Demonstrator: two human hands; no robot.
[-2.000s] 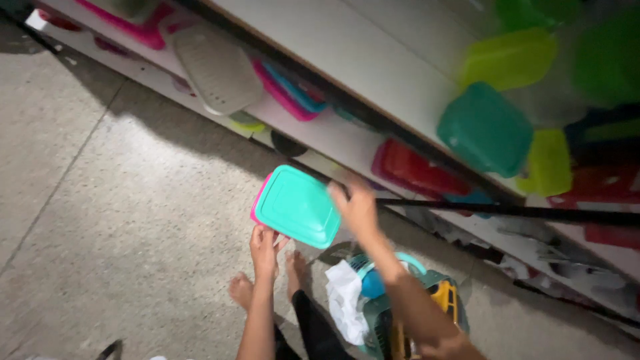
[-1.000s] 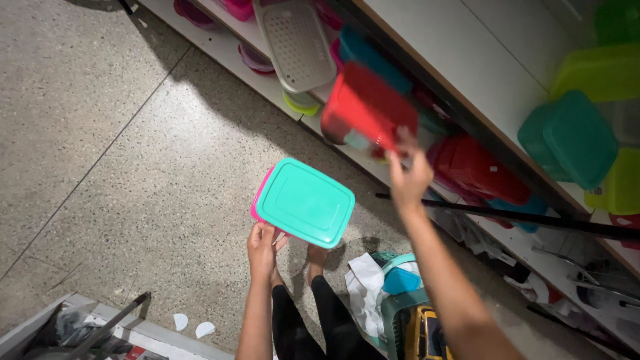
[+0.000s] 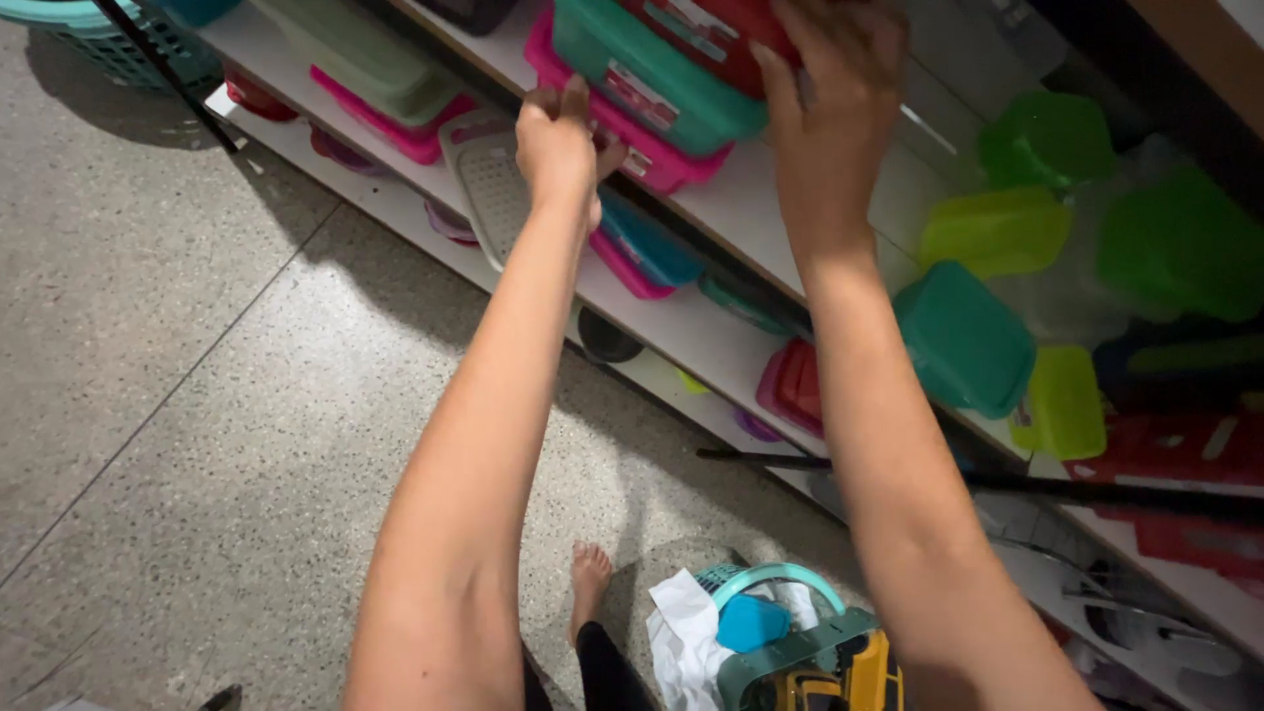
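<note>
A stack of plastic food containers stands on the shelf at the top of the head view: a pink one (image 3: 652, 163) lowest, a teal one (image 3: 642, 84) on it and a red one (image 3: 711, 35) uppermost. My left hand (image 3: 563, 148) grips the pink container's near side, fingers at its edge beside the teal one. My right hand (image 3: 839, 89) is on the right end of the red container, its thumb toward the near side; part of that container is cut off by the frame's edge.
Shelves (image 3: 731, 207) run diagonally, holding a grey perforated tray (image 3: 489, 178), a dark teal container (image 3: 963, 341) and green containers (image 3: 1047, 138). A black bar (image 3: 1116, 494) crosses at right. Near my foot on the speckled floor (image 3: 247, 395) stands a basket (image 3: 775, 573) with a white cloth (image 3: 681, 632).
The teal-lidded container, held in my left hand over the floor before, is no longer there. My right hand, earlier with a red container lower on the shelves, is now at the stack. The view has shifted.
</note>
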